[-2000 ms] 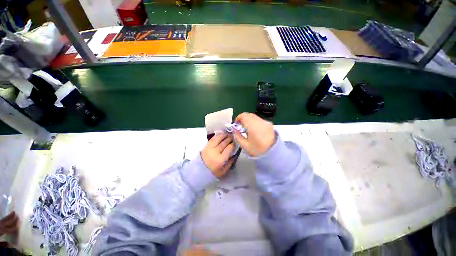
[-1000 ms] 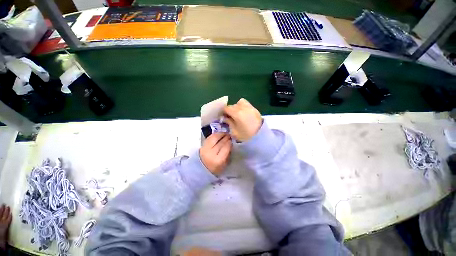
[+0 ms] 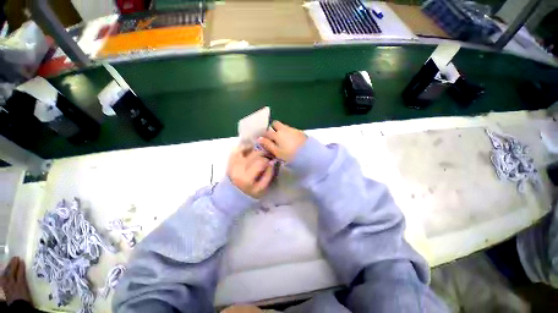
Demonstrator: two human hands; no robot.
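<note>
A small box with its pale white lid flap [image 3: 254,125] standing up is between my hands at the bench's far edge. My left hand [image 3: 249,171] holds the box, and its fingers cover most of the dark body. My right hand [image 3: 284,142] is at the box opening, with its fingertips on a bit of white-grey cable [image 3: 262,147]. How far the cable is inside the box is hidden by my fingers. A tangled white-grey cable pile [image 3: 66,247] lies on the bench at left, with a few loose bundles beside it.
Black boxes with raised white flaps stand on the green conveyor [image 3: 202,92] at left [image 3: 137,114] and right [image 3: 422,85]. A black box [image 3: 359,93] lies between. Another cable pile [image 3: 513,160] is at far right. A person's hand [image 3: 14,282] shows at the left edge.
The view has shifted. The boxes at left on the belt have moved right relative to the bench. My right fingers have moved lower at the box opening, and less cable shows.
</note>
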